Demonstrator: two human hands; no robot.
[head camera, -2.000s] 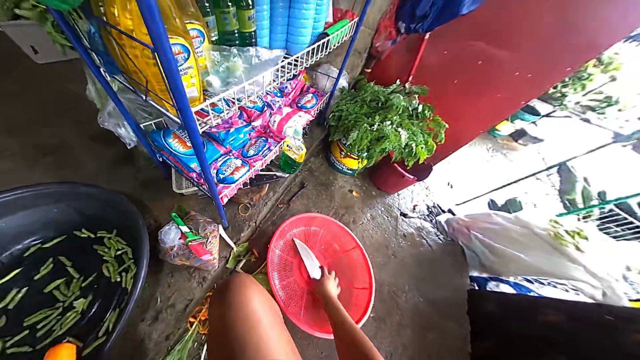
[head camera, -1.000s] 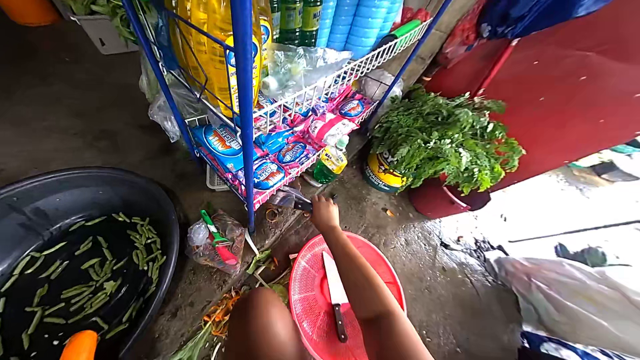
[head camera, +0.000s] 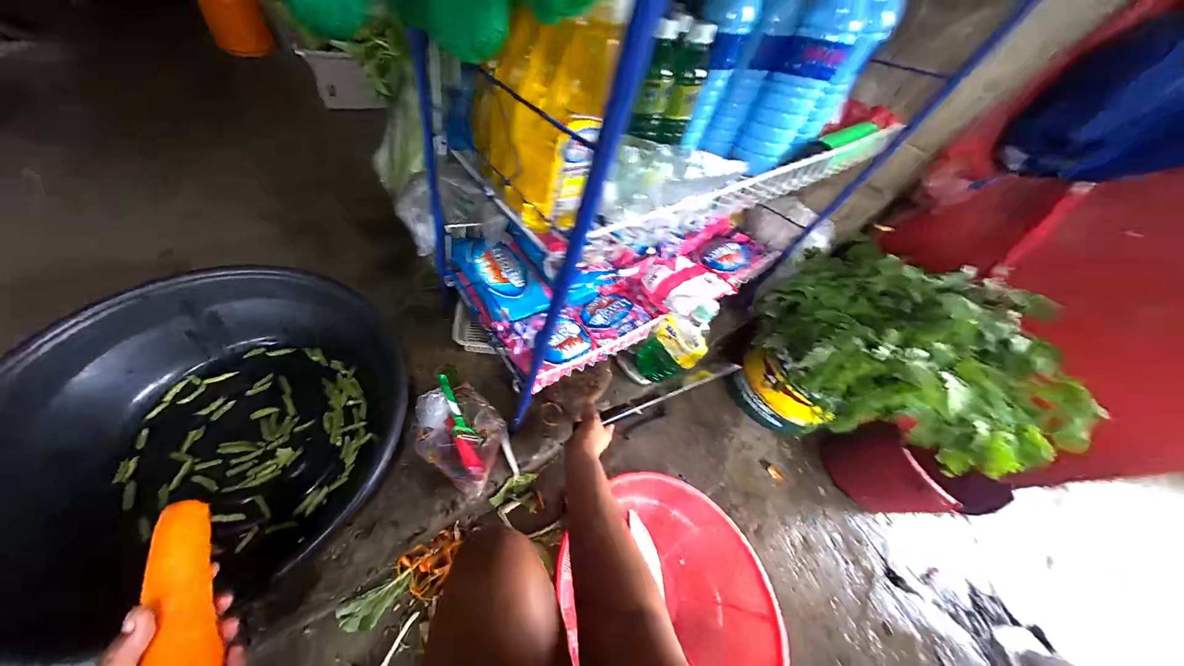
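A peeled carrot (head camera: 180, 583) is in my left hand (head camera: 171, 634), at the near edge of the black basin (head camera: 213, 287), where cut green vegetable pieces (head camera: 268, 430) lie in dark liquid. My right hand (head camera: 592, 433) reaches to the floor by the rack's lower shelf, close to a blurred brown thing (head camera: 583, 387) and a long thin pale strip (head camera: 671, 396); whether it grips either one cannot be told. Beneath my right forearm, a knife's blade (head camera: 646, 553) shows in the red plastic basin (head camera: 731, 555); the forearm hides its handle.
The blue-framed rack (head camera: 592, 203) holds bottles and detergent packs. Beside my knee lie vegetable peels (head camera: 430, 564) and a plastic bag (head camera: 458, 435) with a green-and-red tool on it. Leafy greens (head camera: 925, 351) stand over a red bucket (head camera: 888, 472) and a yellow-labelled can (head camera: 777, 393).
At first my right hand was on the knife over the red basin. It let the knife go there and moved forward to the rack's foot. More of the carrot and my left hand have come into view.
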